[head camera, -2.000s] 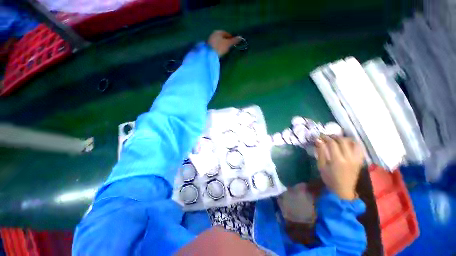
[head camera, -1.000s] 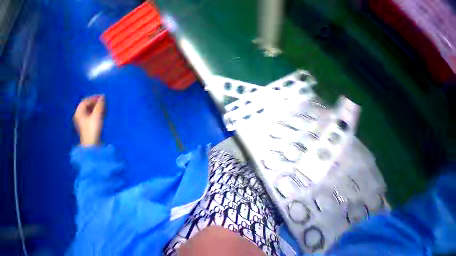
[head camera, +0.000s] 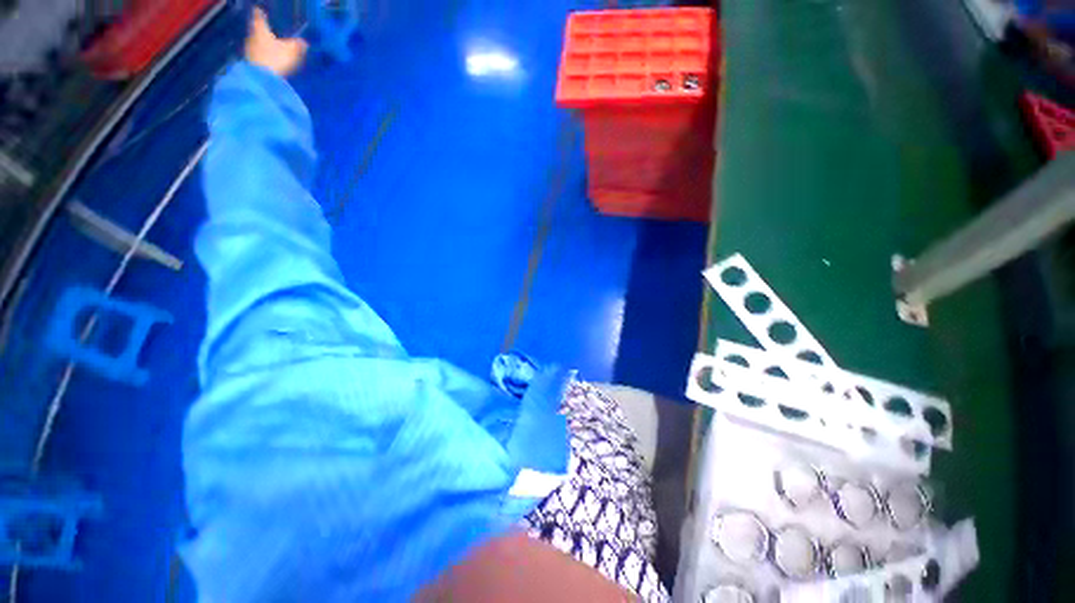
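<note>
My left hand (head camera: 274, 50) is at the top left, at the end of an outstretched blue sleeve, over or beyond the blue floor. It is small and blurred, so its grip does not show. My right hand is not in view. A whitish blister tray (head camera: 721, 477) lies at the bottom right on the green bench, cut off by the bottom edge. Several round ring parts (head camera: 796, 550) with pale centres sit in its pockets. White die-cut strips (head camera: 769, 310) with round holes lie crossed over the tray's far end. Another strip lies across its near part.
A stack of red gridded crates (head camera: 637, 59) stands beside the bench's left edge, with small round parts in its top. A grey metal post (head camera: 996, 230) meets the green bench (head camera: 802, 177) at right. Blue frames (head camera: 106, 333) stand at left. Another red crate (head camera: 147, 33) is top left.
The view has turned left. My left arm now reaches farther out to the top left. The right sleeve has left the picture. The tray and strips now show at the bottom right.
</note>
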